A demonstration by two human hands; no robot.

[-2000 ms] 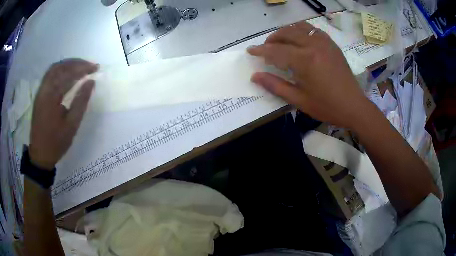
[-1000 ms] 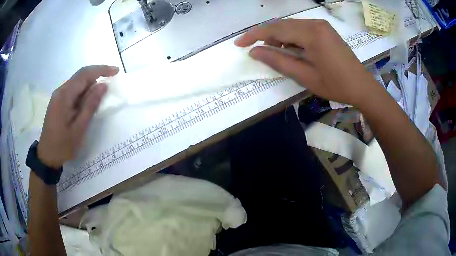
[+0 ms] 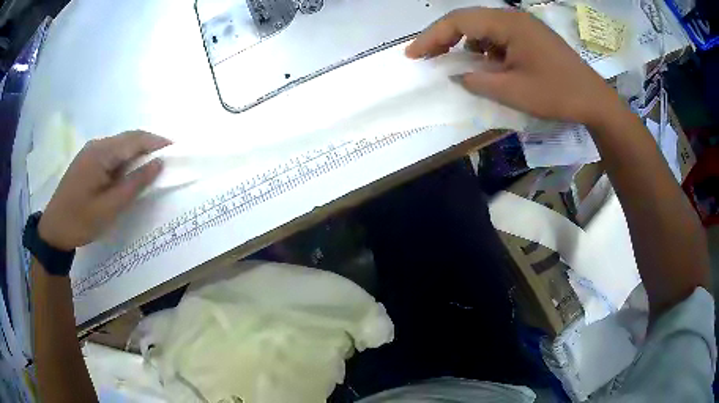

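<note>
A white fabric strip (image 3: 315,118) lies along the table above the printed measuring scale (image 3: 268,189). Its outline is washed out against the white table. My left hand (image 3: 106,185) is at the strip's left end, thumb and fingers around its edge. My right hand (image 3: 524,67) is at the strip's right part, the edge between thumb and fingers. The machine's steel plate (image 3: 236,47) shows beyond the strip; the needle area is cut off by the top edge. A crumpled cream garment piece (image 3: 252,330) lies on my lap.
A yellow note (image 3: 601,30) lies at the table's right. A brown cardboard box (image 3: 536,271) with white strips (image 3: 540,224) over it stands below the table at the right. Pale fabric (image 3: 54,149) lies at the table's left. The table's front edge (image 3: 315,211) runs diagonally over my lap.
My hands have moved apart along the strip, the left one lower and outward, the right one up and to the right. The camera view has shifted, showing less of the machine head.
</note>
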